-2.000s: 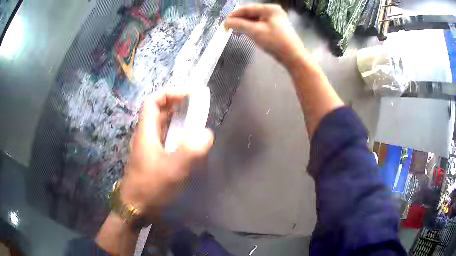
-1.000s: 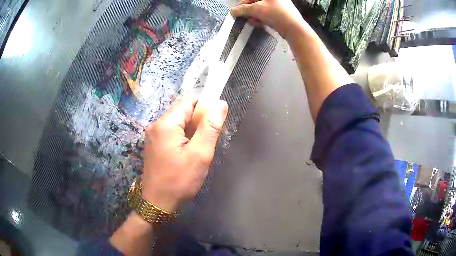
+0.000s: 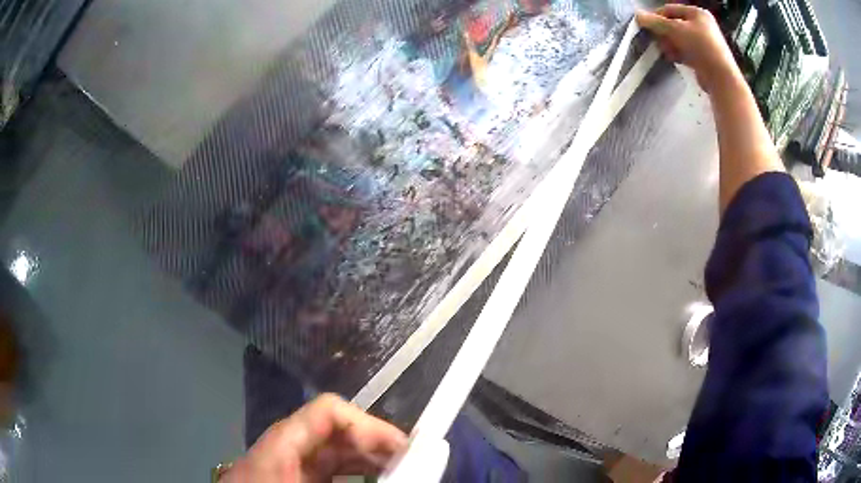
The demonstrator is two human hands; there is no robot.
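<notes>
My left hand (image 3: 316,439) is at the bottom edge, partly cut off, and holds the white tape roll (image 3: 420,460), also partly cut off. A tape strip (image 3: 533,231) runs taut from the roll to my right hand (image 3: 687,36) at the top right, where the fingertips pinch its end. A second pale strip (image 3: 444,316) lies lengthwise on the dark ribbed board (image 3: 283,226), crossing under the held strip. The board is smeared white, red and blue.
The board lies on a grey bench (image 3: 604,330). A white tape ring (image 3: 697,335) is beside my right sleeve. Green bundles (image 3: 779,75) lie at the top right, with a plastic-wrapped thing (image 3: 823,226) below. A piece of cardboard (image 3: 634,469) shows at the bottom.
My left hand has moved down with the roll, and the strip between my hands is much longer. The view has shifted, showing more of the board's near end and a tape ring.
</notes>
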